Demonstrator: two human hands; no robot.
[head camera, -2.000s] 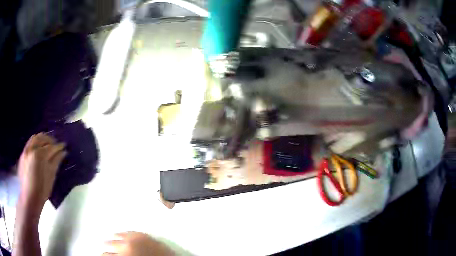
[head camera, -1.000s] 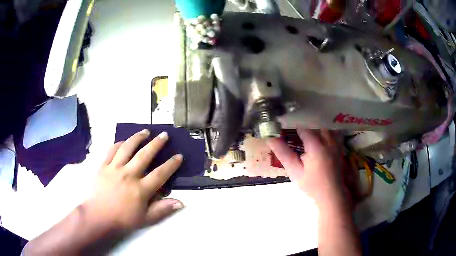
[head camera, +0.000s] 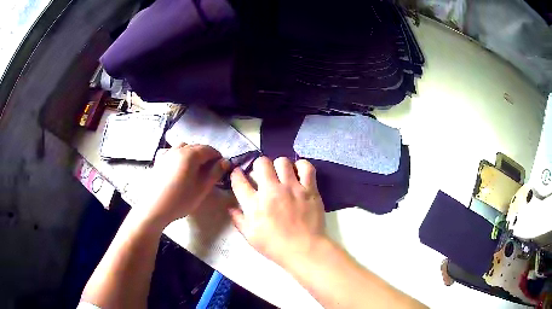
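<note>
My left hand (head camera: 187, 181) and my right hand (head camera: 281, 208) meet over a small dark purple piece (head camera: 245, 163), fingers pinching its folded edge; my fingers hide part of it. A pale blue-grey piece (head camera: 209, 136) lies just behind my left fingers. Right of my hands is a stack of small dark cut pieces (head camera: 363, 190) with a pale piece (head camera: 348, 143) on top. Another dark cut piece (head camera: 457, 232) lies at the sewing machine's needle area, at the right.
A big pile of dark cut panels (head camera: 315, 60) stands behind the small stack. A light framed rectangle (head camera: 133, 137) lies at the left on the white table (head camera: 369, 241). The machine (head camera: 535, 208) is cut off at the right edge. Something blue (head camera: 213, 289) is below.
The view has swung left, away from the machine. Both hands have left the machine area and are now together at a small piece beside the stack. The dark piece stays at the machine.
</note>
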